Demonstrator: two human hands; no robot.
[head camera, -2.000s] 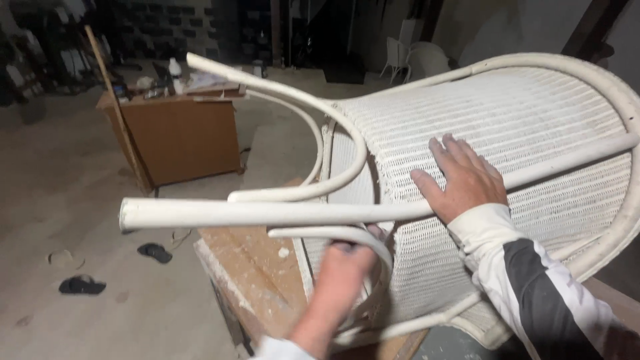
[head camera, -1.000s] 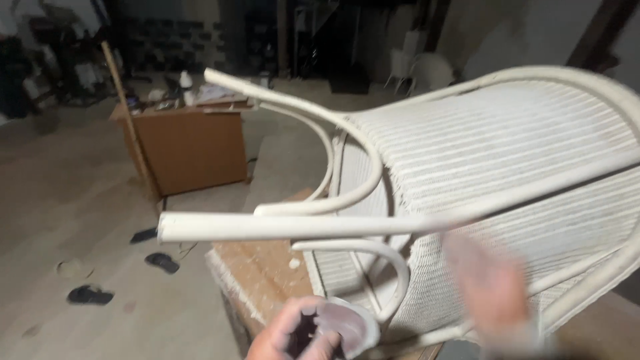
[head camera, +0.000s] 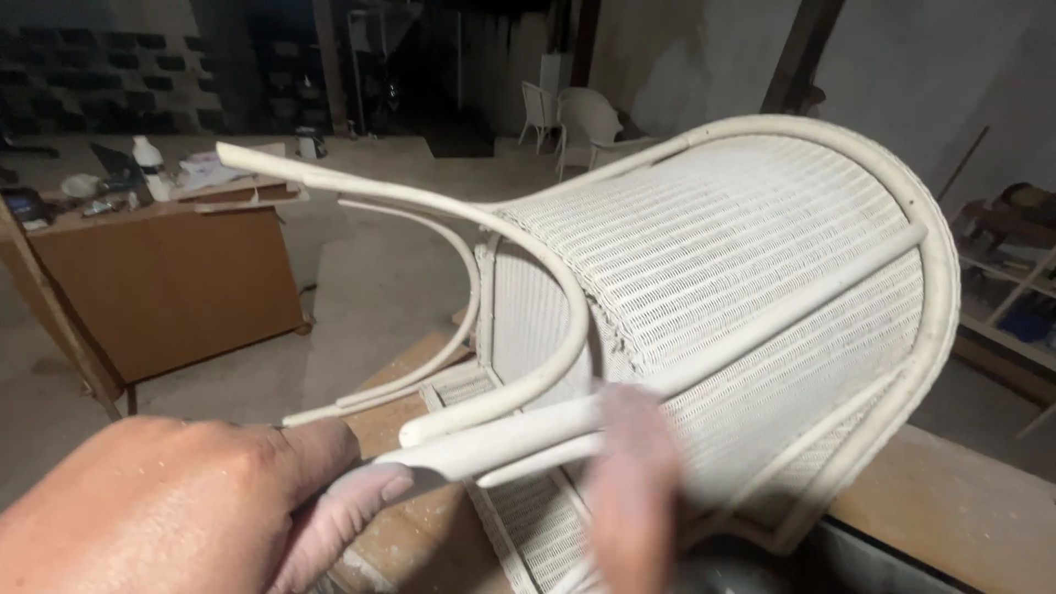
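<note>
A white wicker chair (head camera: 742, 247) lies tipped over on a wooden worktable (head camera: 949, 487), its legs pointing left. At the lower left, my left hand (head camera: 206, 487) is closed around the end of a white pole leg (head camera: 511, 433), with something thin and dark between thumb and fingers, perhaps sandpaper. My right hand (head camera: 635, 487), blurred by motion, lies over the same pole near the woven back; whether it holds anything is hidden. Curved white braces (head camera: 569, 322) arch above the pole. Whitish dust coats my left thumb.
A brown cabinet (head camera: 165, 297) with a white bottle (head camera: 150, 169) and clutter on top stands at the left, a wooden stick (head camera: 58, 313) leaning before it. More white chairs (head camera: 587, 120) stand far behind. At the right is a shelf (head camera: 1011, 289) with items.
My left hand has moved from under the curved brace to the leg's end. My right hand has come off the woven back onto the pole. The view has swung and moved closer.
</note>
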